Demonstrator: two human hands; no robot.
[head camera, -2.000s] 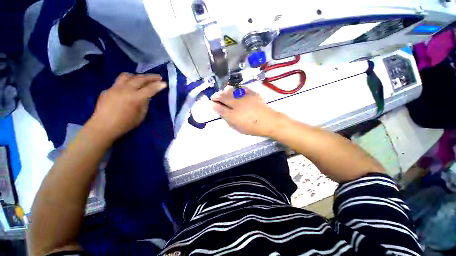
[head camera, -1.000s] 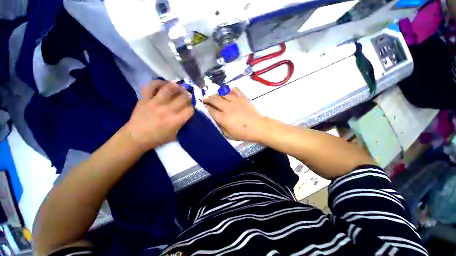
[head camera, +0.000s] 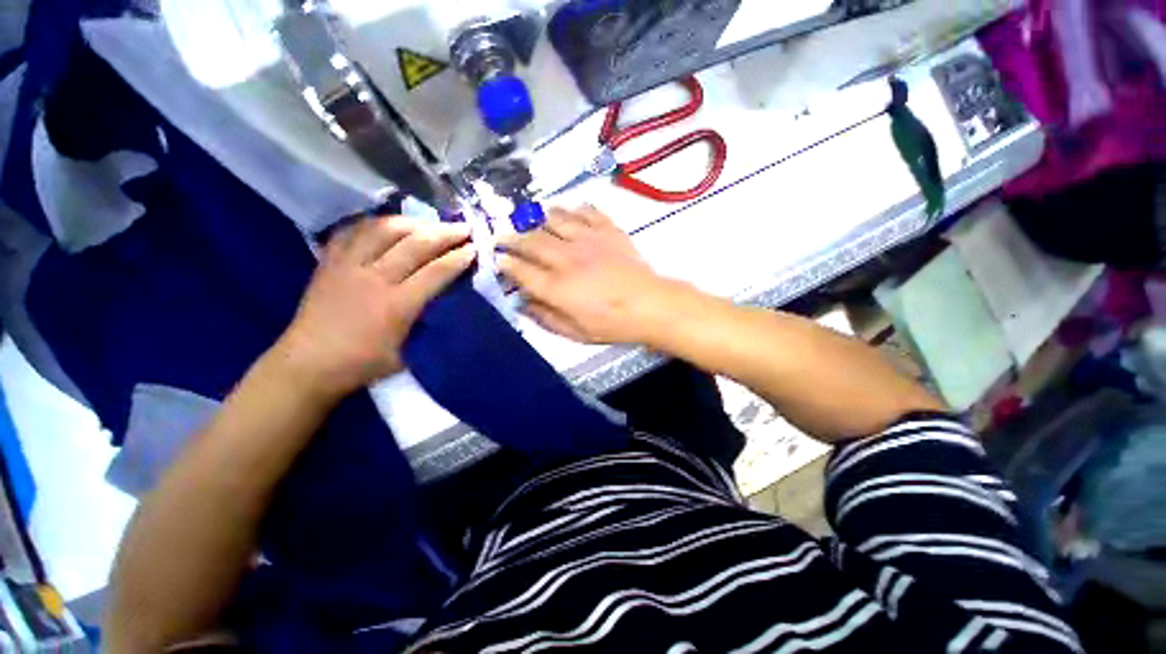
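Note:
A navy strip (head camera: 492, 371) runs from the presser foot (head camera: 471, 211) of the white sewing machine down over the table's front edge toward the lap. A pale edge shows along its upper right side. My left hand (head camera: 371, 296) presses on the navy cloth left of the needle, its fingertips close to the foot. My right hand (head camera: 582, 275) lies right of the needle, its fingertips on the pale edge of the strip. Whether either hand pinches the cloth is hidden. A larger navy garment panel (head camera: 192, 281) is heaped to the left.
Red-handled scissors (head camera: 671, 166) lie right of the needle below the machine arm. A blue tension knob (head camera: 505, 102) is on the machine head. A dark green tie (head camera: 916, 151) lies at the right. The ruler edge (head camera: 818, 275) runs along the table front. Magenta cloth (head camera: 1087, 102) is at far right.
The navy strip now lies between the hands, reaching the lap, where bare table showed two seconds ago. My left hand moved right to the needle. The view has shifted, so the machine appears further left.

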